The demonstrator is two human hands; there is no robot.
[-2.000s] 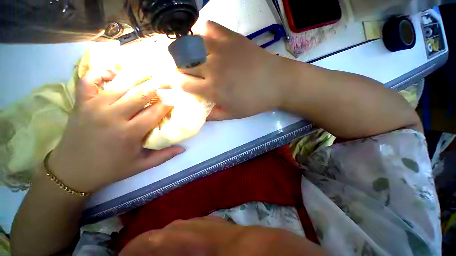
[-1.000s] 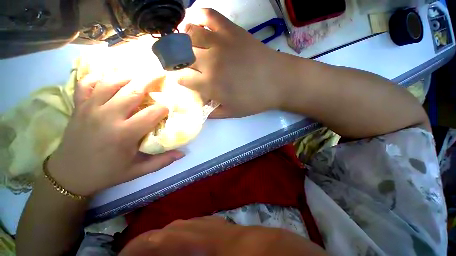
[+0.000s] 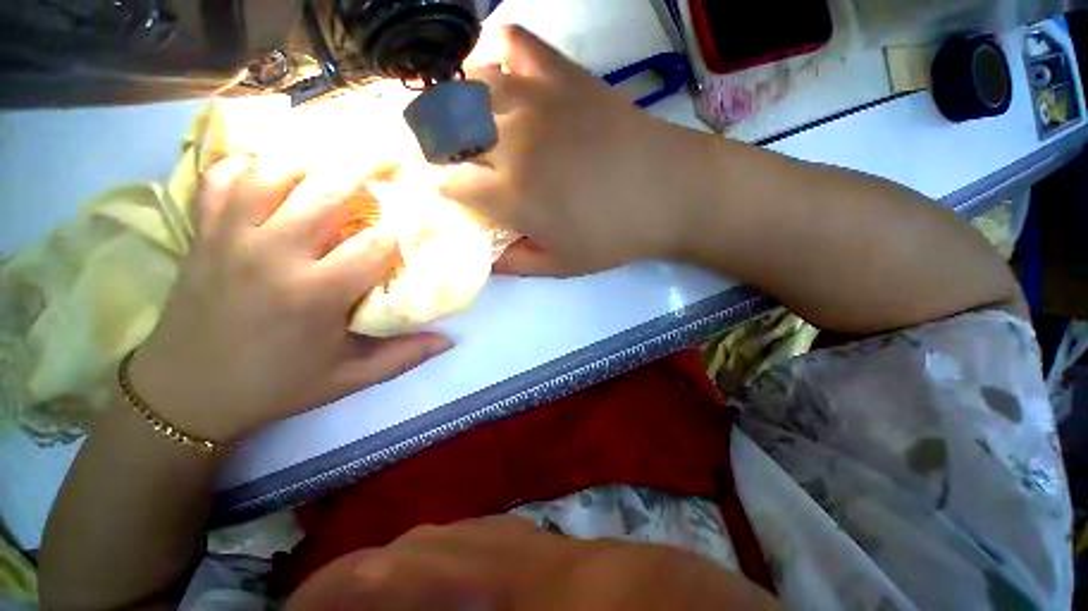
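Note:
Pale yellow fabric (image 3: 436, 269) lies bunched under the bright lamp glare, and more of it spreads to the left of my left hand. My left hand (image 3: 269, 287) rests flat on the fabric with its fingers spread, pressing it to the table. My right hand (image 3: 585, 173) holds the fabric's right edge beside the grey knob (image 3: 451, 122); a bit of pale lace edge shows by its fingers. The sewing machine head (image 3: 155, 48) is at the top left. The needle area is lost in glare and behind my fingers.
A blue-handled tool (image 3: 650, 78) lies beyond my right hand. A red-cased phone (image 3: 764, 30), a black roll (image 3: 970, 76) and a bobbin tray (image 3: 1051, 81) are at the back right. The ruler strip (image 3: 537, 384) runs along the table's front edge, with a red apron (image 3: 537, 448) below.
The bunched fabric and both hands have shifted slightly near the needle area. The camera view has also moved a little. Both hands stay on the fabric.

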